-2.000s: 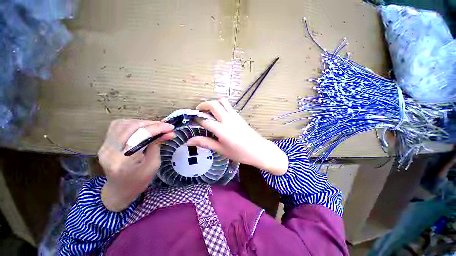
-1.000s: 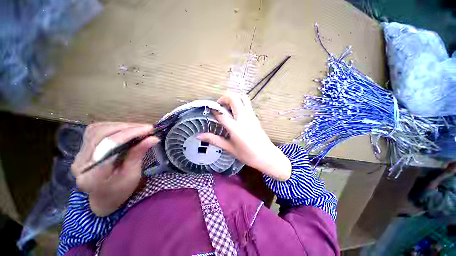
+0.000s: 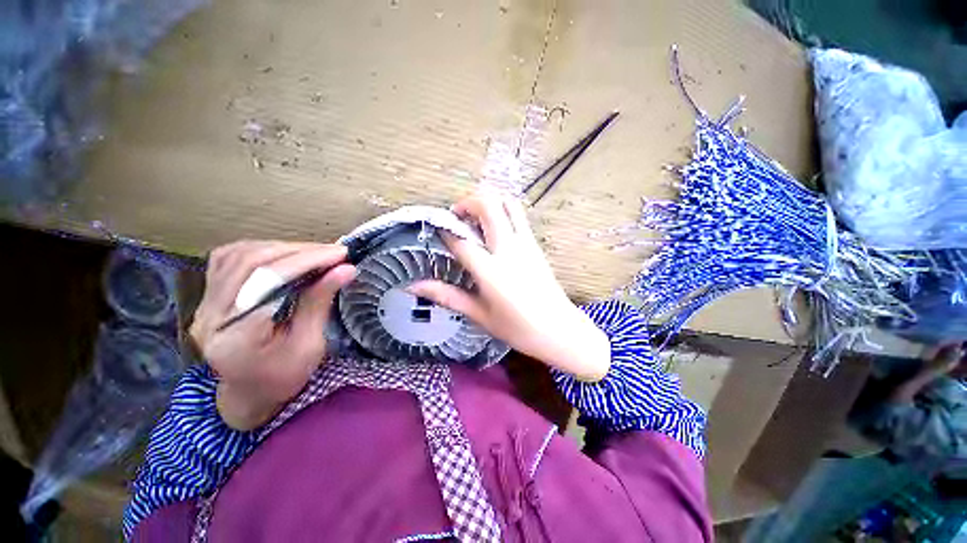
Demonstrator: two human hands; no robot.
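Observation:
A grey finned housing (image 3: 408, 323) with a pale centre disc and dark rectangular openings is at the bench edge against my apron. My right hand (image 3: 511, 270) grips its upper right rim, the thumb over the fins. My left hand (image 3: 270, 313), with a white band on a finger, holds dark tweezers (image 3: 278, 294) like a pen, the tip at the housing's upper left rim. A white strand or strip curves along the top rim; what it is I cannot tell. Second tweezers (image 3: 574, 156) lie on the bench beyond my right hand.
A blue-and-white wire bundle (image 3: 732, 217) lies at right on the cardboard-covered bench (image 3: 350, 80). A full whitish bag (image 3: 885, 149) is beyond it. Crumpled clear plastic (image 3: 64, 80) is at far left. Round housings in clear plastic (image 3: 138, 355) are below left. Part of another person (image 3: 922, 408) shows at lower right.
The view has shifted. My left hand swung out left with the tweezers, then came back toward the rim. My right hand keeps its grip on the housing.

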